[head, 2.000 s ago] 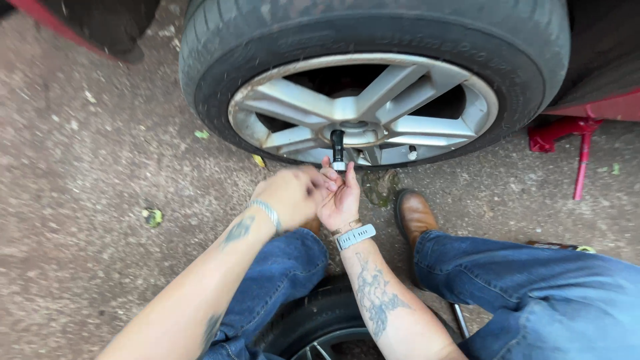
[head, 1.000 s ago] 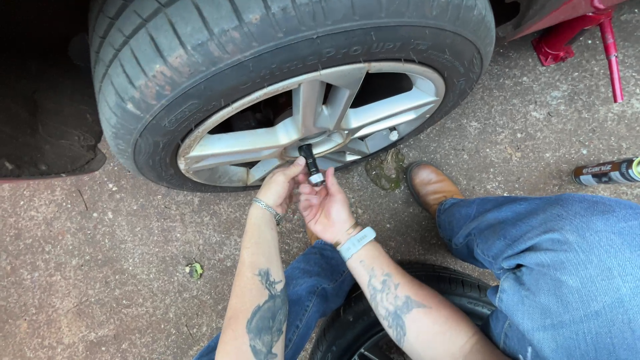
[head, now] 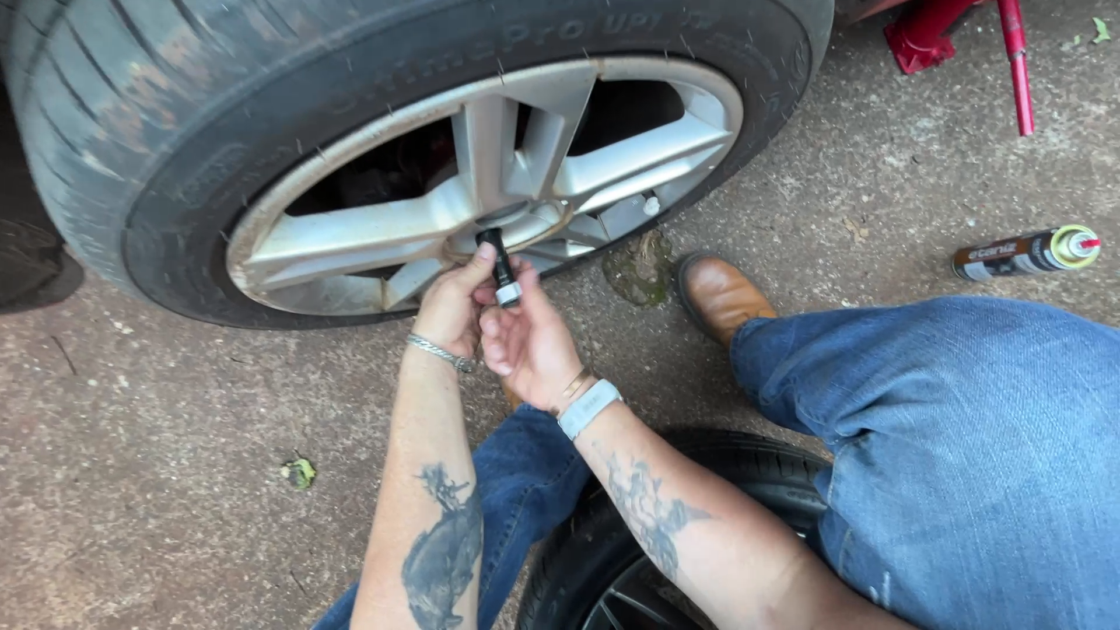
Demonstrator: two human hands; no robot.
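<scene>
A silver alloy wheel (head: 507, 188) with a black tire (head: 219, 131) stands upright before me. At its hub is a short black cylindrical tool (head: 497, 254), probably a socket, with a silver end (head: 507, 293) pointing toward me. My left hand (head: 455, 306) grips this tool, thumb along its side. My right hand (head: 529, 341) is at the silver end, palm turned up and fingers curled, its fingertips touching or very near it. The far end of the tool sits in or against the wheel's centre; its tip is hidden.
A spray can (head: 1024, 254) with a red nozzle lies on the ground at the right. A red jack stand or jack part (head: 932, 35) is at the upper right. Another tire (head: 752, 472) lies between my legs, beside my brown boot (head: 722, 297). A leaf (head: 299, 472) lies at left.
My left hand, blurred near the right hand two seconds ago, has closed on the black tool. The view has moved closer to the wheel, and the spray can has come fully into sight.
</scene>
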